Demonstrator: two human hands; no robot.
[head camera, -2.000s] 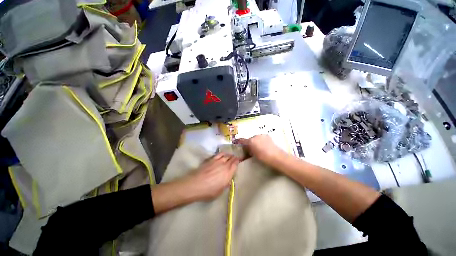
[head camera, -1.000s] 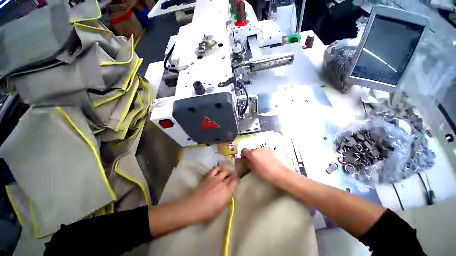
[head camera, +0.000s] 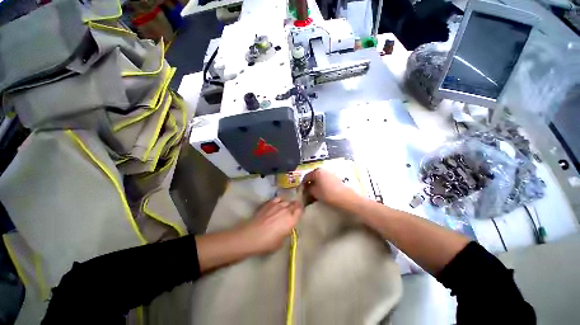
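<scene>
A large beige fabric cover (head camera: 340, 266) with a yellow piping line (head camera: 292, 273) lies in front of me, its upper edge under the sewing machine head (head camera: 261, 141). My left hand (head camera: 278, 222) presses on the fabric just below the yellow-brass presser clamp (head camera: 289, 179). My right hand (head camera: 324, 187) pinches the fabric edge right beside the clamp. Both hands are bare and close together. Whether a small fitting is between the fingers is hidden. The white template (head camera: 346, 170) shows partly behind my right hand.
Piled beige fabric with yellow edging (head camera: 70, 165) stands at the left. An open clear bag of dark metal fittings (head camera: 455, 181) lies at the right on the table. Behind it are a tablet-like screen (head camera: 486, 54) and a greyish second bag (head camera: 427, 73). A shiny metal bed plate (head camera: 375, 136) lies between.
My hands stay at the fabric edge by the clamp, with my right hand slightly closer to it. The view has shifted slightly. The fabric's right part is more rumpled than a second ago.
</scene>
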